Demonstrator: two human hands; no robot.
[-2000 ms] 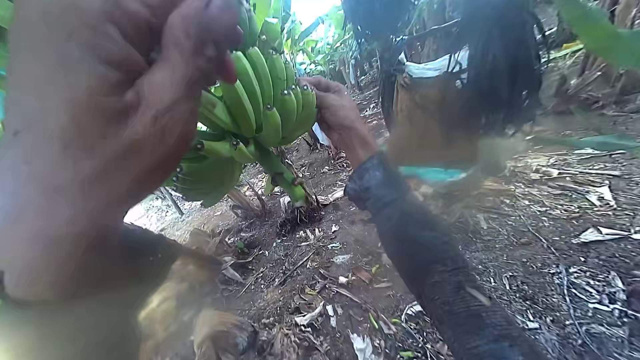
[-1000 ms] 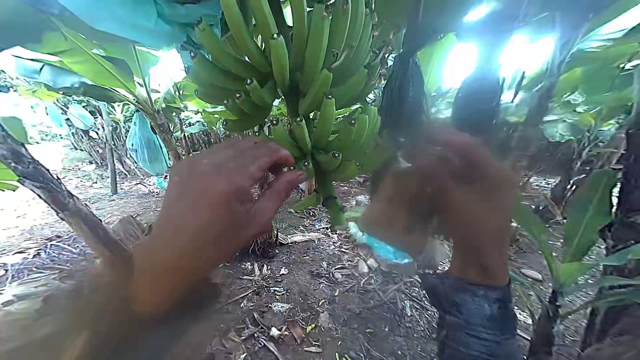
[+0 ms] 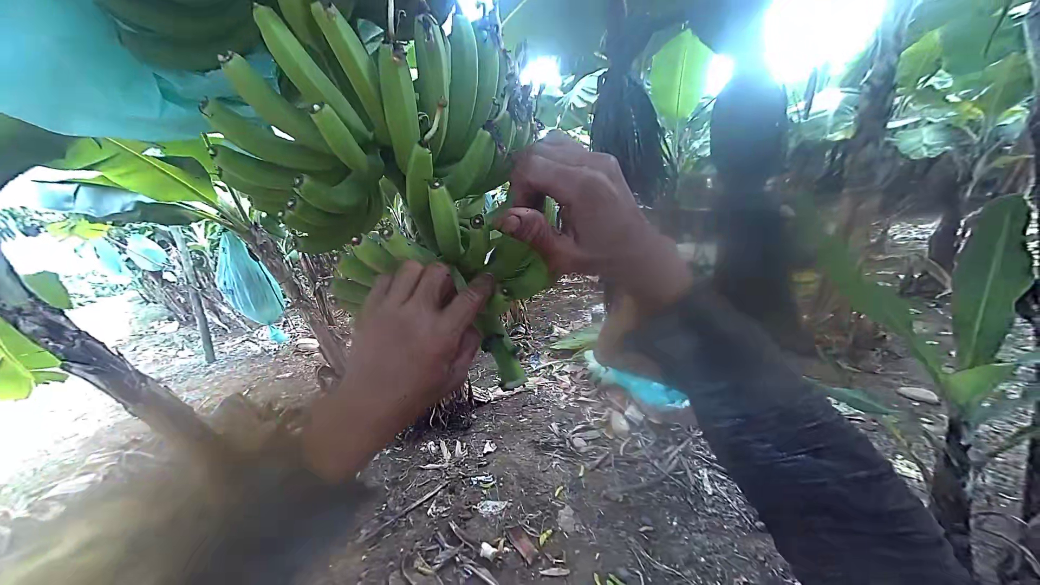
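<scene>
A bunch of green bananas (image 3: 398,89) hangs at the upper middle, its cut-looking green stalk end (image 3: 505,366) pointing down. My left hand (image 3: 414,333) lies with bent fingers against the small lower bananas; whether it grips one is hidden. Higher up, my right hand (image 3: 577,203) is at the right side of the bunch, thumb and fingers curled near the fruit tips. What lies between those fingers cannot be made out. A dark sleeve (image 3: 812,439) covers the right forearm.
Blue plastic (image 3: 138,81) hangs at the upper left, and a blue bag (image 3: 248,280) farther back. A leaning trunk (image 3: 106,366) stands left, a young banana plant (image 3: 987,301) right. Dry leaf litter (image 3: 520,487) covers the ground. A blurred dark shape is at the right.
Both hands, apart from the bunch a second ago, are now at its lower part. The right hand has moved left and up to the fruit. The view has shifted strongly since two seconds ago.
</scene>
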